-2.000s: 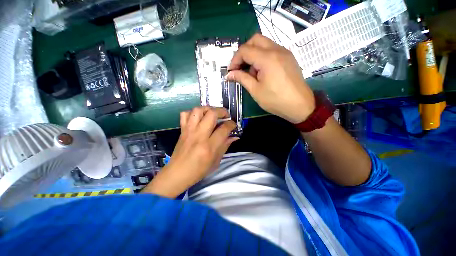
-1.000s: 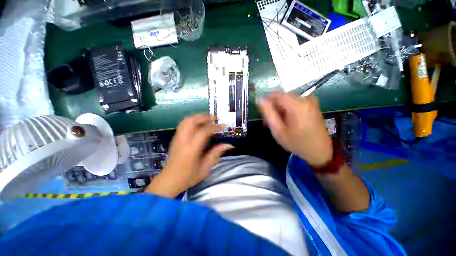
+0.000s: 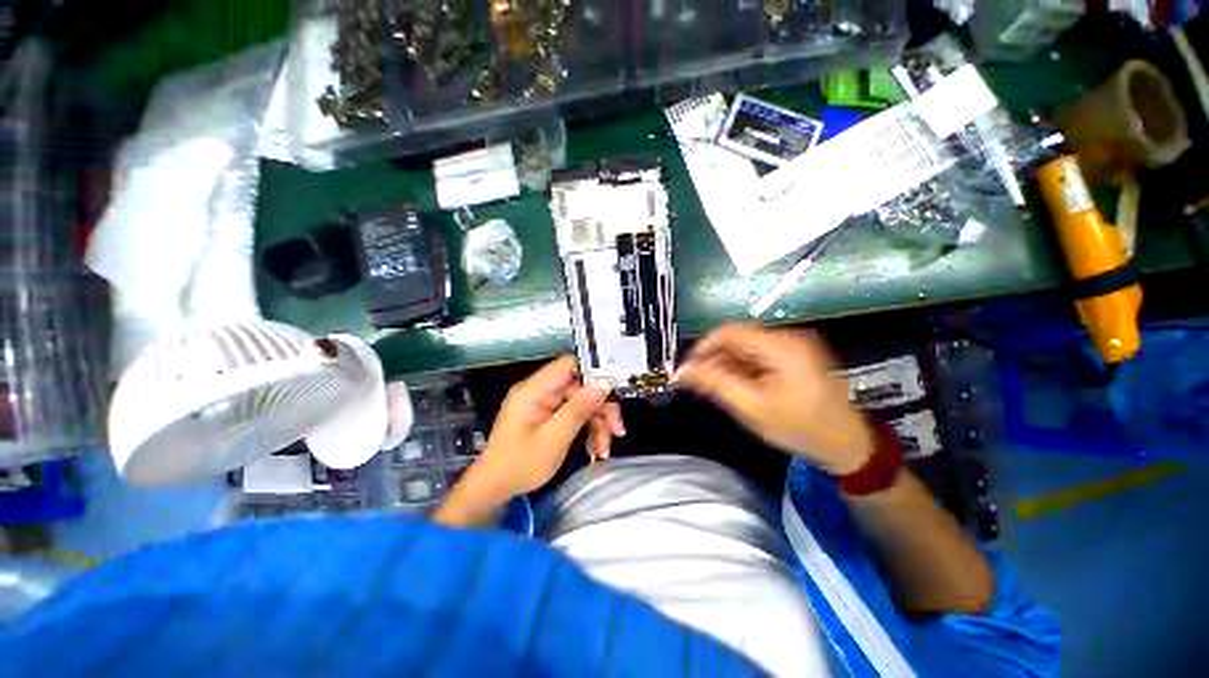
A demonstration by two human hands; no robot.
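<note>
A silver-white phone mid-frame (image 3: 613,285) with a dark slot lies upright at the front edge of the green bench. My left hand (image 3: 541,431) holds its lower left corner between thumb and fingers. My right hand (image 3: 762,384) is at the lower right corner, slightly blurred, with thumb and fingertips close together. Whether it pinches a small part or touches the frame is too small to tell.
Stacked black batteries (image 3: 402,265) and a crumpled clear dish (image 3: 492,252) stand left. A parts box (image 3: 623,82) is behind. Paper sheets (image 3: 849,166) and a yellow electric screwdriver (image 3: 1090,258) lie right. A white fan (image 3: 219,397) is lower left.
The view has shifted, showing more of the parts box. My left hand has taken hold of the frame's lower left corner. My right hand has come down from the slot to the lower right corner.
</note>
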